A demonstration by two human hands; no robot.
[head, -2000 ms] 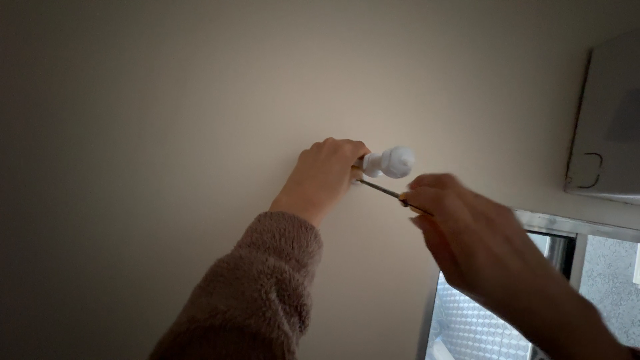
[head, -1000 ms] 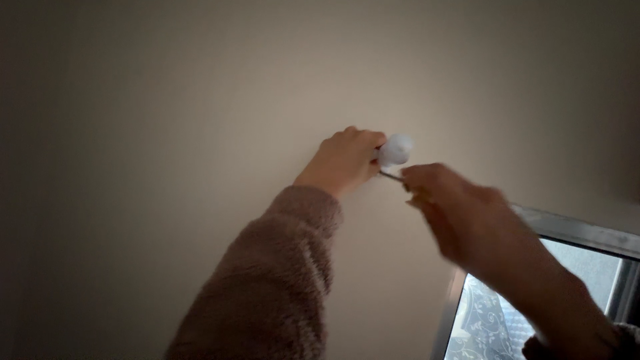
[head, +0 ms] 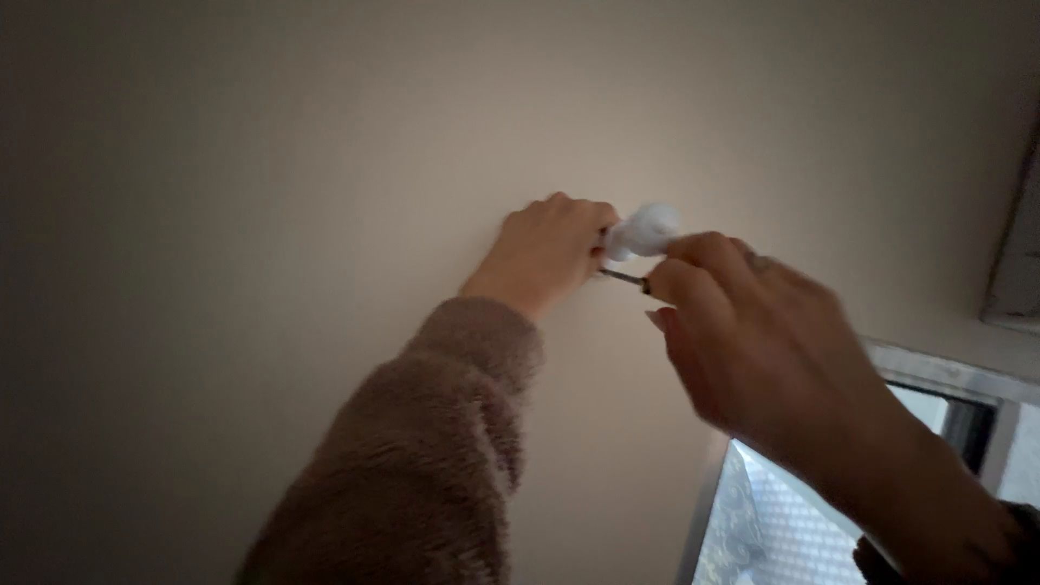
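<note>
Against the wall, my left hand [head: 548, 252] is closed around the base of a white rounded fitting [head: 650, 230], whose knob-like end sticks out to the right of my fingers. My right hand [head: 756, 333] grips the handle of a screwdriver [head: 624, 278]. Its thin metal shaft points left, and its tip meets or passes behind the fingertips of my left hand, just below the white fitting. What the tip touches is hidden. Most of the handle is covered by my right fingers.
A plain pale wall [head: 325, 203] fills most of the view. At the lower right, behind my right forearm, is a window with a light frame [head: 934, 366] and patterned glass. The edge of a box-like unit [head: 1016, 252] shows at the far right.
Both hands stay at the white fitting, with the screwdriver still in my right hand. The view has shifted, and the box-like unit at the right is again partly in sight.
</note>
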